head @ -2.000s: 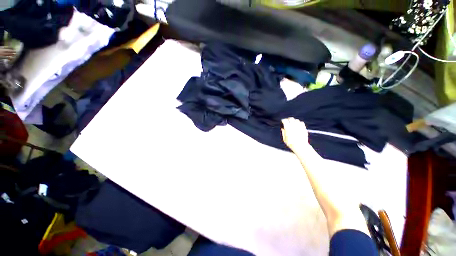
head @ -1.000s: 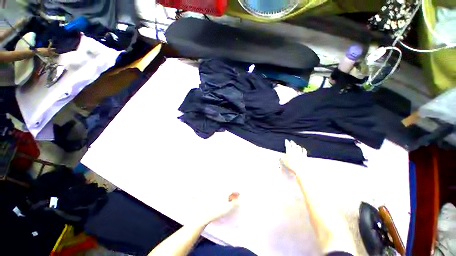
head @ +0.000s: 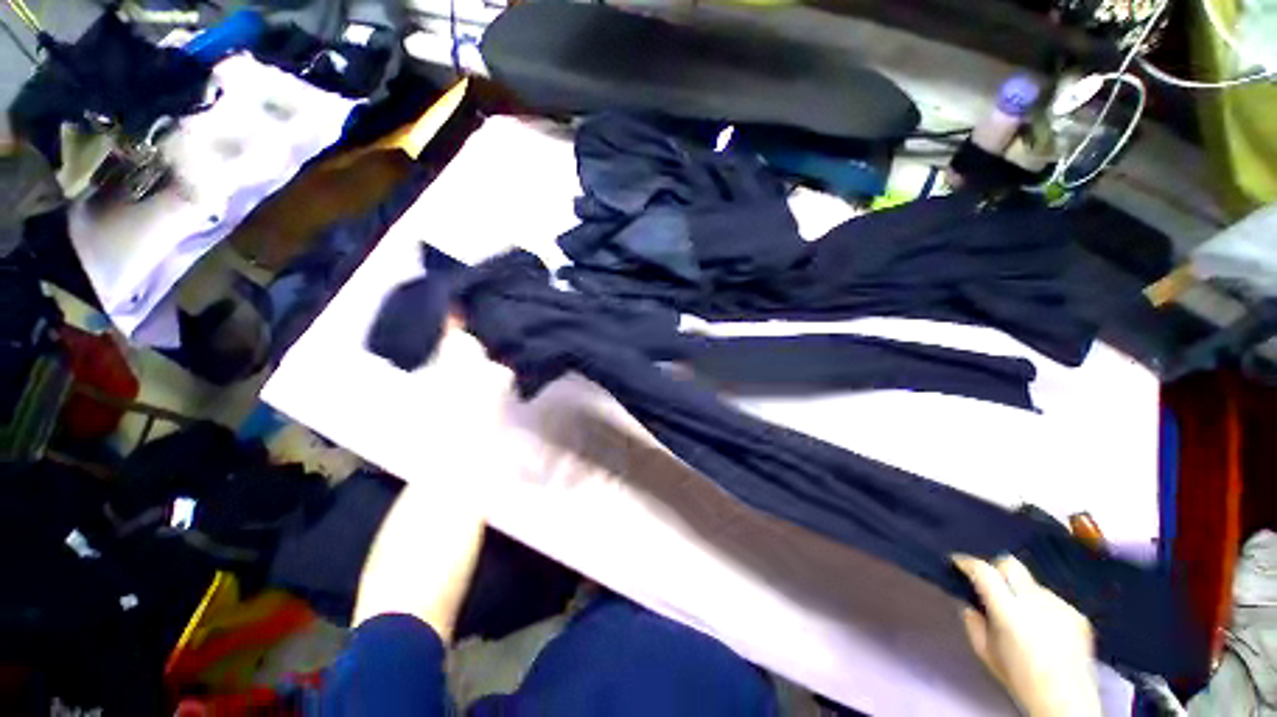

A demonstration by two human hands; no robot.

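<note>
A dark trouser piece (head: 728, 446) stretches across the near side of the pale pressing table (head: 357, 329), from upper left to lower right. My left hand (head: 455, 325) is at its wide, bunched left end; the hand is blurred and mostly hidden by the cloth, with the forearm coming from below. My right hand (head: 1025, 628) grips the other end of the leg at the lower right. The iron is mostly covered by the cloth; a bit of its orange-brown handle (head: 1085, 528) shows. A crumpled heap of dark trousers (head: 896, 266) lies along the far side.
A dark rounded pad (head: 700, 77) lies behind the table. A bottle with a purple cap (head: 1003, 119) and a white looped cord (head: 1106, 133) are at the back right. Another pale ironing table (head: 182, 210) is at the left. Dark cloth (head: 322, 553) hangs below the near left edge.
A trouser piece has come off the heap toward me and now spans the near side, partly covering the iron. My left hand moved up and left; my right hand moved down and right.
</note>
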